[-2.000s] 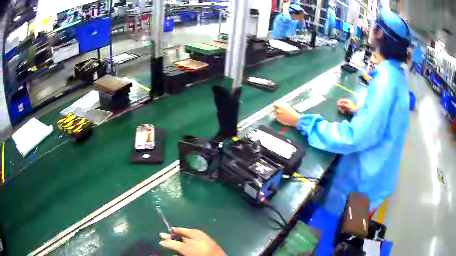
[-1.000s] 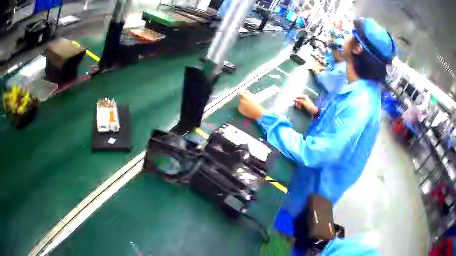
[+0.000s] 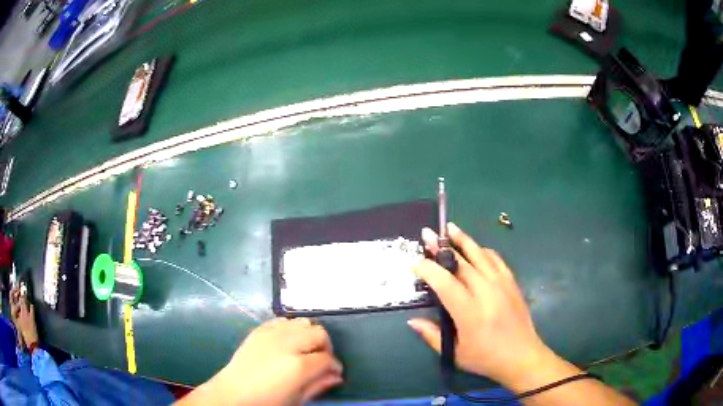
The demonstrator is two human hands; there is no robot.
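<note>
A phone assembly (image 3: 353, 273) with a bright white face lies lengthwise on a black foam pad (image 3: 349, 224). My right hand (image 3: 483, 309) is shut on a soldering iron (image 3: 445, 258) at the phone's right end; its silver tip points away from me, above the pad's right edge. My left hand (image 3: 285, 361) is curled at the pad's lower left corner. Thin solder wire (image 3: 202, 277) runs from the green-flanged spool (image 3: 117, 279) to my left hand; the fingertips are hidden, so the grip does not show.
Small silver components (image 3: 152, 230) and a dark and gold cluster (image 3: 206, 212) lie left of the pad. A black fan (image 3: 630, 117) stands at right. Other phones on pads lie at far left (image 3: 54, 262), upper left (image 3: 136, 93) and upper right (image 3: 588, 14). Another person's hand (image 3: 25, 317) shows at left.
The view has swung left and down from the neighbouring worker to the phone and pad. Both my hands are now in view; neither showed one second ago.
</note>
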